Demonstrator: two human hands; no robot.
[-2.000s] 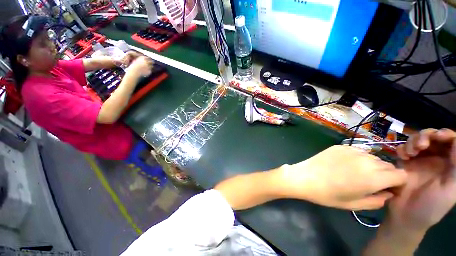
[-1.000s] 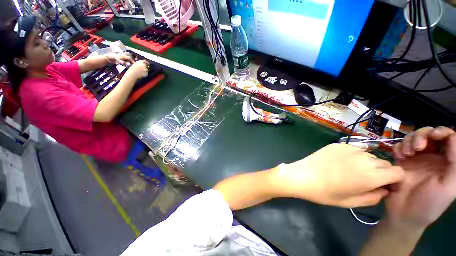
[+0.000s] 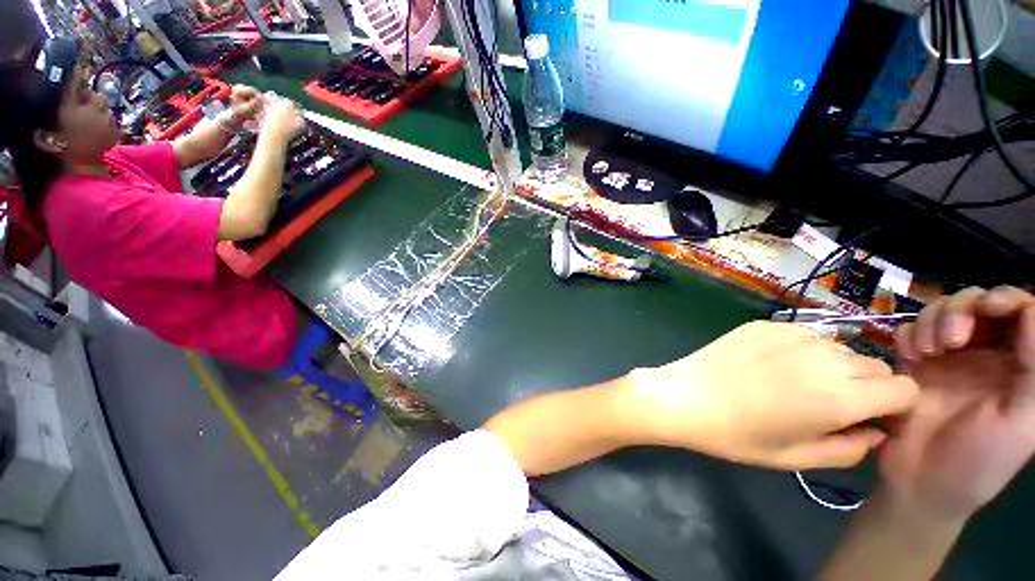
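My left hand (image 3: 783,397) reaches in from the lower left, its back to the camera and its fingertips bent against the palm of my right hand. My right hand (image 3: 965,397) is at the right edge, palm visible, fingers curled up and partly cut off. No item shows in its visible palm. Whether my left fingertips pinch something small is hidden. A thin white cable (image 3: 829,495) loops on the dark green mat (image 3: 636,352) below the hands, and a white line runs behind my right fingers.
A white-and-orange taped piece (image 3: 599,259) lies left of the hands. A clear bottle (image 3: 545,114) stands by the monitor (image 3: 681,68). A black mouse (image 3: 691,212) is below the monitor. Clear tape covers wires (image 3: 437,278) on the mat. A person in pink (image 3: 148,227) works over a red-edged tray (image 3: 306,210).
My hands have hardly moved. The neighbouring person's hands have lifted and moved back from the tray, and more of its dark contents shows. The tray has shifted slightly.
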